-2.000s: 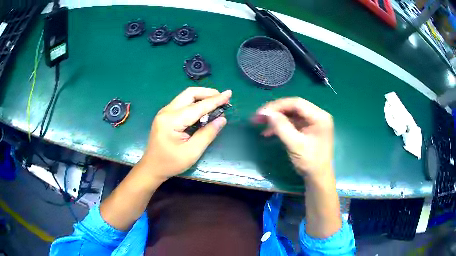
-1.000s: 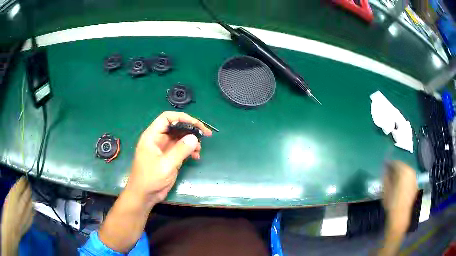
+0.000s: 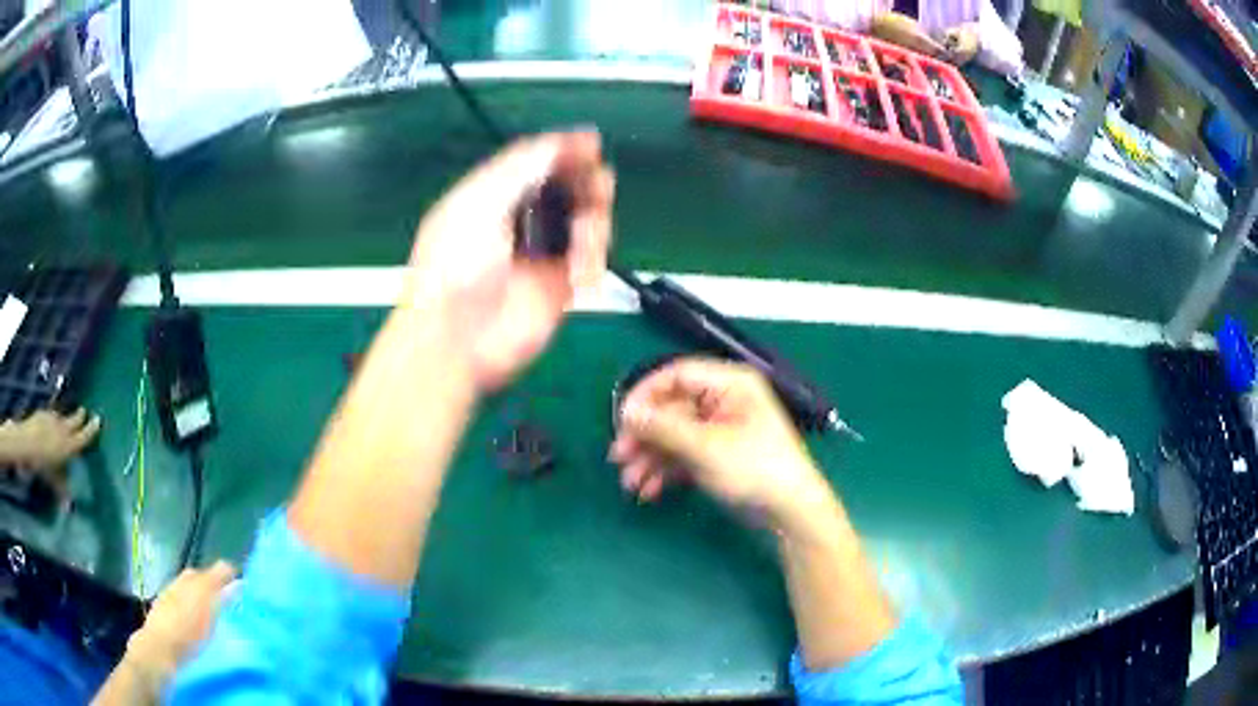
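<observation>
My left hand is raised over the far side of the bench, blurred, and holds a dark unit against its palm and fingers. My right hand is over the black dish, covering most of it. Its fingers are curled; whether they hold something small cannot be told. A black round housing lies on the green mat between my left forearm and my right hand. The other housings are mostly hidden by my left arm. The black electric screwdriver lies behind my right hand, its bit pointing right.
A red compartment tray stands at the far side. A black adapter with cord and a black ribbed tray are at left. Another person's hands are at the left edge. Crumpled white pieces and a dark disc lie right.
My left hand has moved up and away with the unit. My right hand has come from the far right to the dish. The view has tilted up, showing the red tray.
</observation>
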